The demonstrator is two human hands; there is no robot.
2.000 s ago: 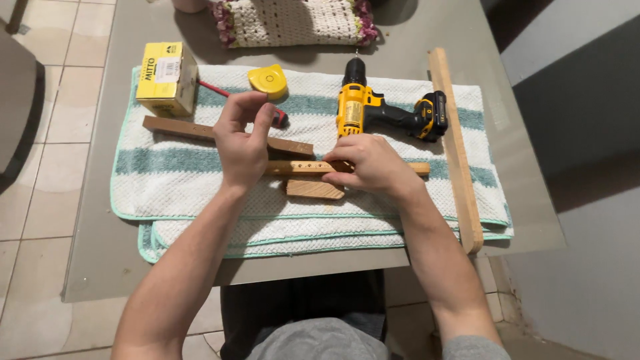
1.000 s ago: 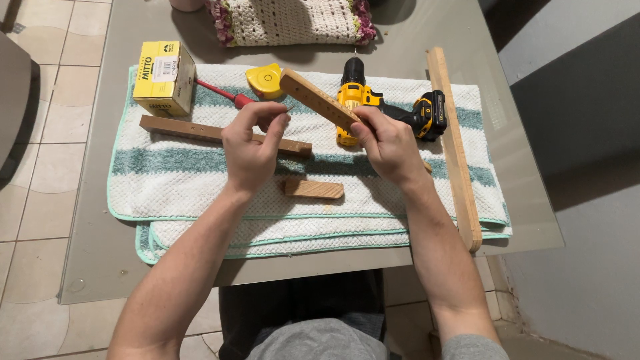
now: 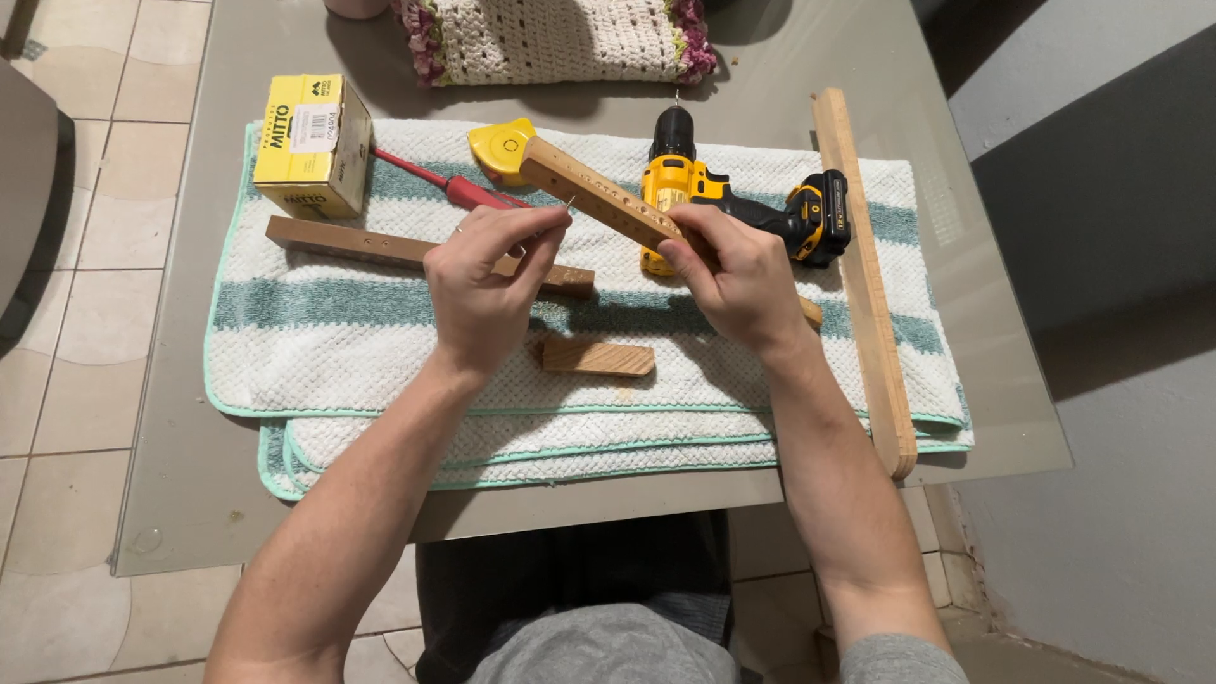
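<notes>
My right hand (image 3: 736,275) grips the lower right end of a wooden strip (image 3: 608,198) with a row of drilled holes, tilted up over the towel. My left hand (image 3: 494,275) pinches a small, thin metal piece (image 3: 570,201), perhaps a screw, close to the strip's underside. Below the left hand lies a darker wooden strip (image 3: 399,248) with holes. A short wood block (image 3: 598,358) rests nearer me. A yellow and black cordless drill (image 3: 670,180) lies behind my right hand, and a red-handled screwdriver (image 3: 470,192) lies behind my left.
A yellow cardboard box (image 3: 304,142) and a yellow tape measure (image 3: 501,150) stand at the back of the striped towel (image 3: 332,380). A long wooden bar (image 3: 866,285) lies along the right. Behind is a crocheted cloth (image 3: 560,43). The glass tabletop's front edge (image 3: 617,508) is near my lap.
The holed strip was low over the towel between both hands two seconds ago; my right hand has since raised it. My left hand now shows a small metal piece near the strip.
</notes>
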